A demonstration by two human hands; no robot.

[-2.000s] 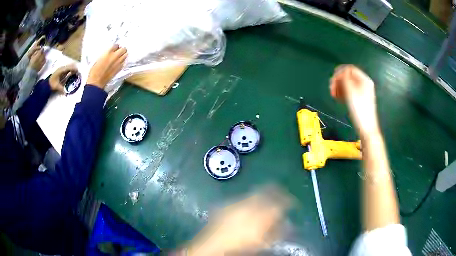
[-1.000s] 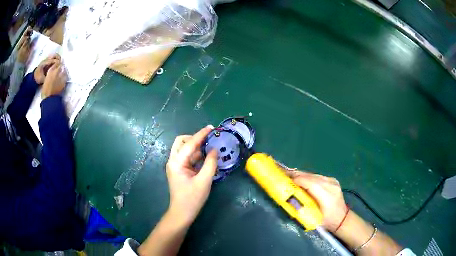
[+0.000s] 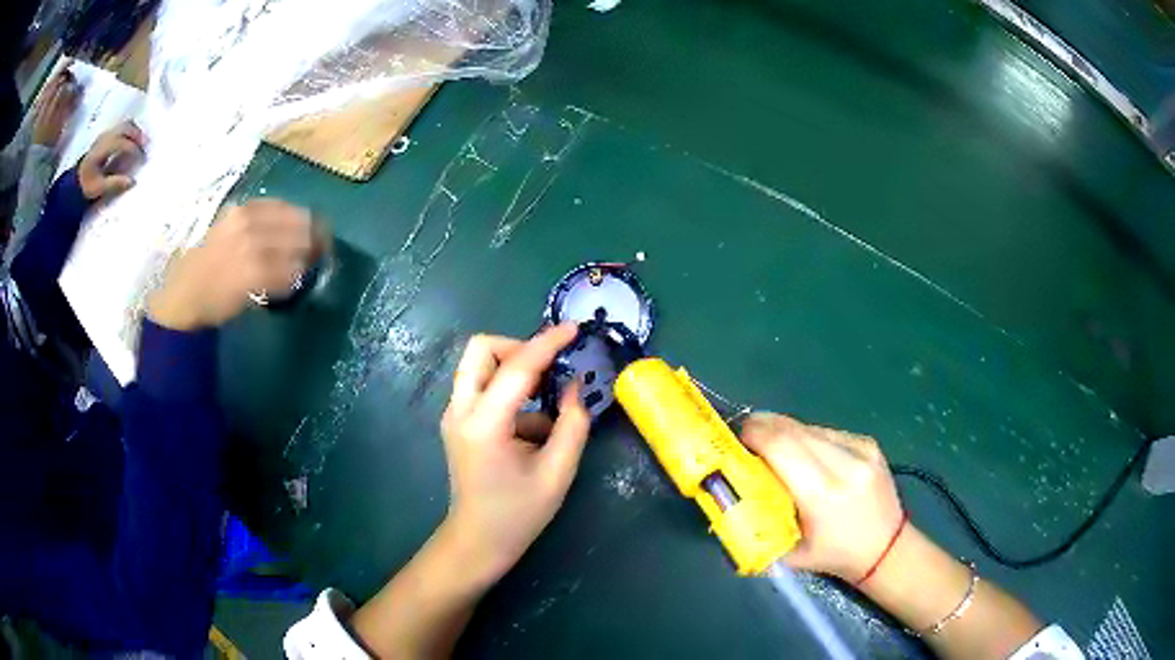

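Note:
My right hand (image 3: 831, 493) is closed around the yellow hot glue gun (image 3: 702, 458), whose nozzle points up-left at the near housing. A translucent glue stick (image 3: 809, 611) sticks out of its back. My left hand (image 3: 509, 445) holds the near round housing (image 3: 593, 375) between thumb and fingers; its dark face is partly hidden by my fingers and the nozzle. Another round housing (image 3: 599, 295) with a pale inner disc lies directly behind it, with a short red and dark lead ending in a small white tip (image 3: 640, 257) over its rim.
A neighbouring person's blurred hand (image 3: 251, 258) is over a dark round part at the left. A crumpled clear plastic bag (image 3: 322, 52) lies on a tan board (image 3: 354, 133), beside a white sheet (image 3: 97, 264). A black cord (image 3: 986, 548) crosses the green table (image 3: 825, 168) at right.
The gun, first lying on the table, was taken up by my right hand, and my left hand took the near housing. Since the last frame that housing has turned or tilted. The neighbour's hand reached rightward.

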